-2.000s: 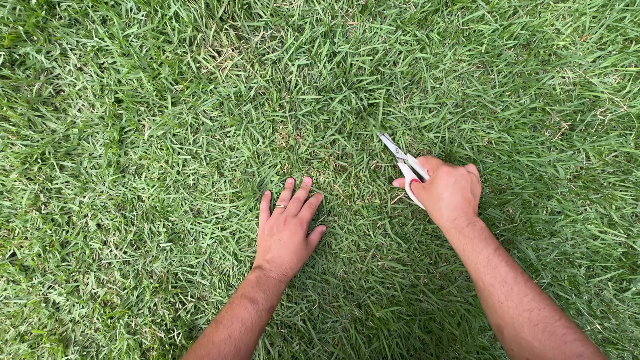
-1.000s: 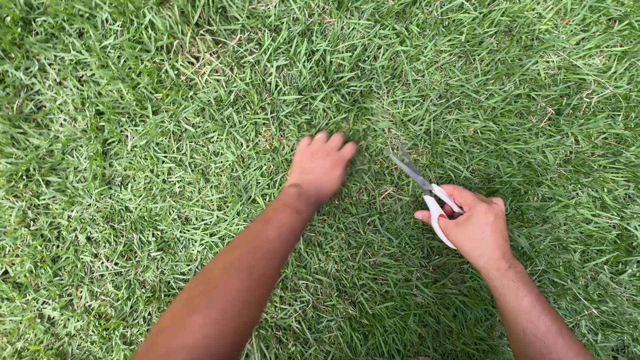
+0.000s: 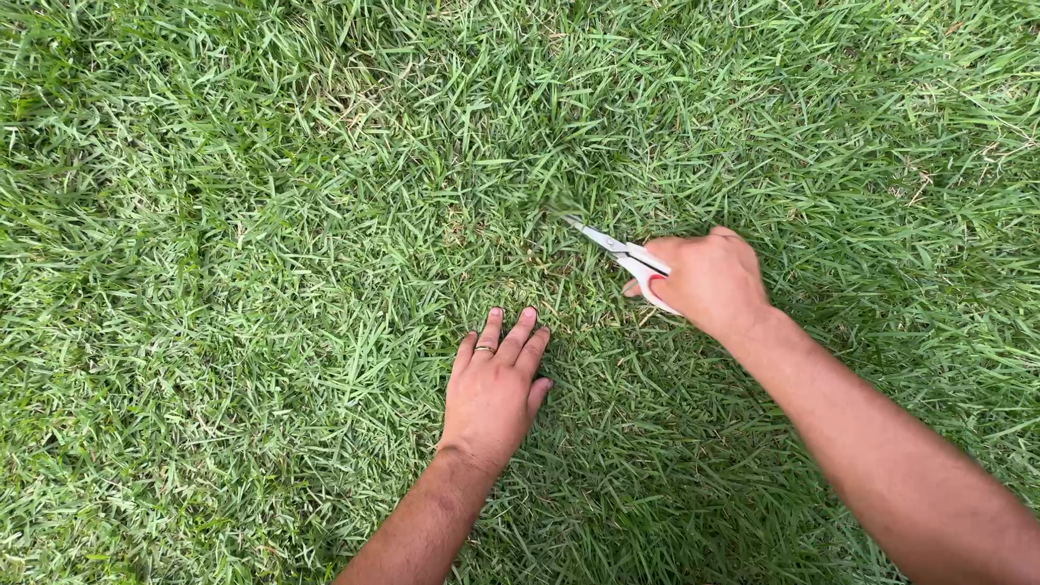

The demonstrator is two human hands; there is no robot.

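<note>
My right hand point(image 3: 711, 280) grips a pair of scissors point(image 3: 624, 249) with white handles, red inside the loop, and metal blades. The blades point up and left into the grass, their tips blurred among the blades of grass. Palm down on the lawn point(image 3: 244, 341), my left hand point(image 3: 493, 390) lies below and left of the scissors, fingers a little apart, with a ring on one finger. It holds nothing that shows.
Green grass fills the whole view. A drier, yellowish patch point(image 3: 353, 101) lies at the upper left, and pale dry stems point(image 3: 1007, 146) show at the right edge.
Since a second ago, my left hand has come back down toward me and now lies flat, fingers spread. The right hand has moved the scissors up and left.
</note>
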